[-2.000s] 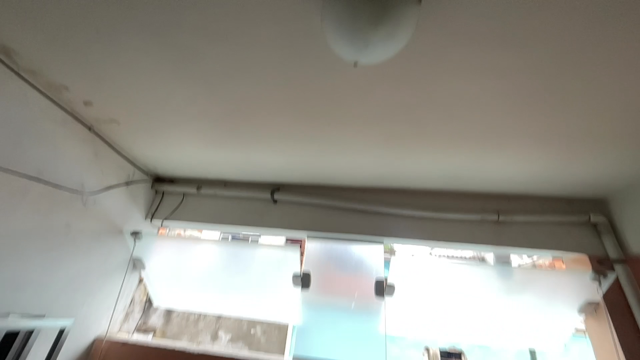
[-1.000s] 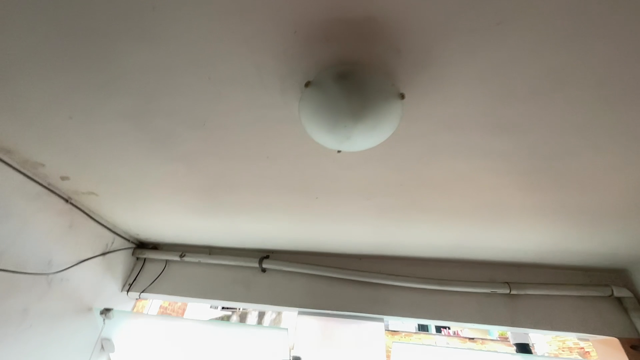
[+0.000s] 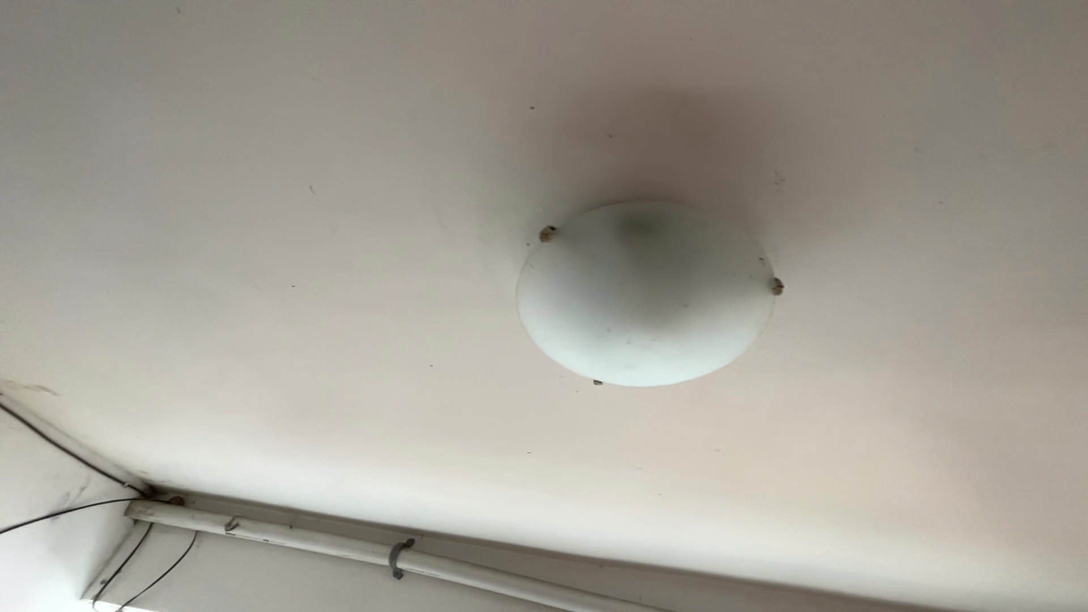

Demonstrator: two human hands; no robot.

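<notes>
Neither of my hands shows in the head view. A round frosted-glass ceiling light (image 3: 646, 297) is fixed to the pale ceiling (image 3: 365, 255), a little right of centre. Three small rusty-looking clips sit at its rim: one at the upper left (image 3: 548, 233), one at the right (image 3: 778, 286) and one at the lower edge (image 3: 597, 382). The glass looks darker in its upper middle, and the light appears unlit. Small dark specks mark the glass and the ceiling around it.
A white pipe (image 3: 314, 542) runs along the top of the wall at the bottom, held by a grey clamp (image 3: 398, 558). Dark cables (image 3: 64, 448) meet near the corner at the lower left, where thin wires hang below the pipe.
The view has tilted well upward. The ceiling light, cut off at the top edge two seconds ago, now shows whole, and the frosted window panels have left the view.
</notes>
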